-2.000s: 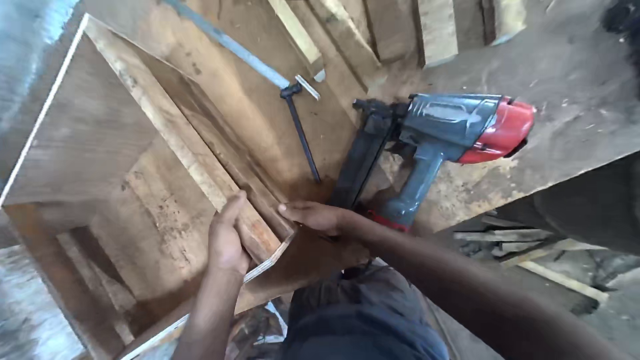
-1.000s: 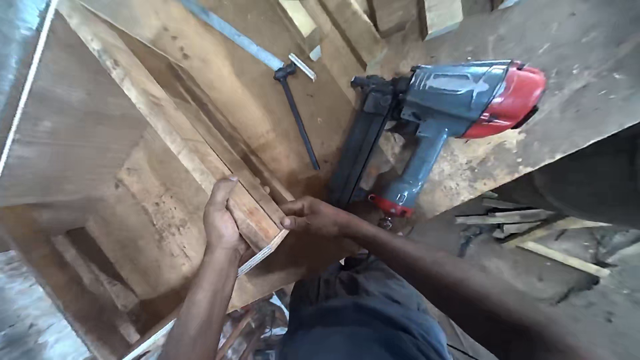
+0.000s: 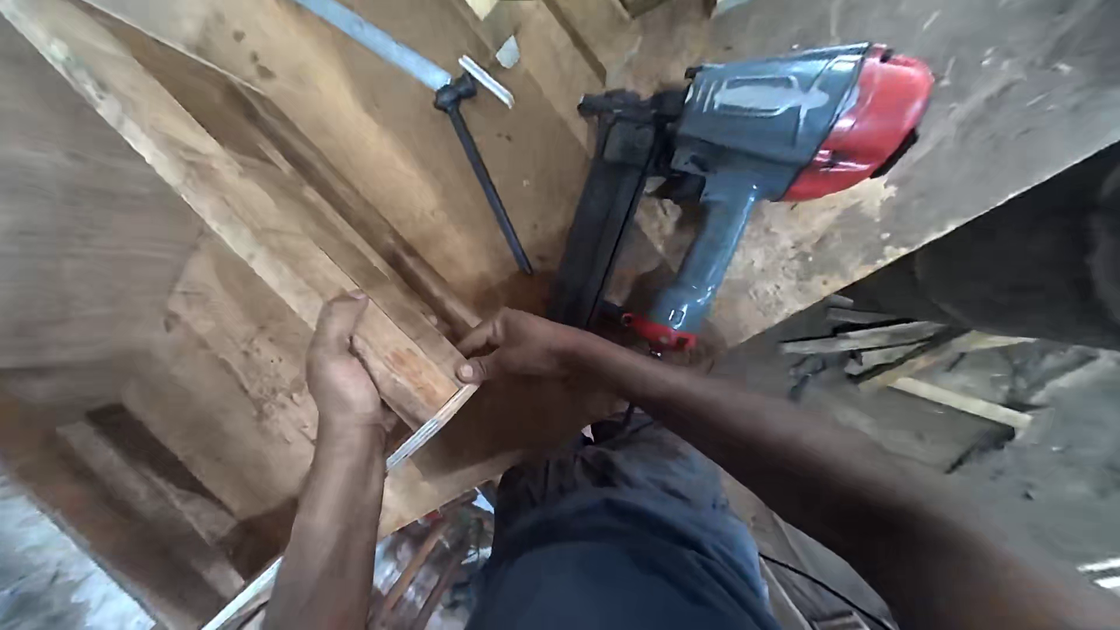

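A wooden batten (image 3: 289, 254) runs from the upper left along the edge of a plywood frame, ending near the middle. My left hand (image 3: 344, 376) grips it close to that end, thumb on top. At the same end, my right hand (image 3: 512, 350) pinches the corner above the layered plywood edge (image 3: 433, 426). A grey and red pneumatic nail gun or stapler (image 3: 752, 131) lies just beyond my right hand, its black magazine towards the batten. Between the frame and the tool lies a hammer with a dark rod-like handle (image 3: 486, 179). The undersides of both grips are hidden.
A pale metal bar (image 3: 376, 39) and a short metal strip (image 3: 486, 81) lie by the hammer on the wooden worktop (image 3: 980, 149). Scrap wood (image 3: 919, 350) is on the floor at the right. A dark cable (image 3: 822, 586) runs low at the right.
The view has come closer to the frame's corner. Both hands remain at the batten's end, and the power tool still lies on the worktop.
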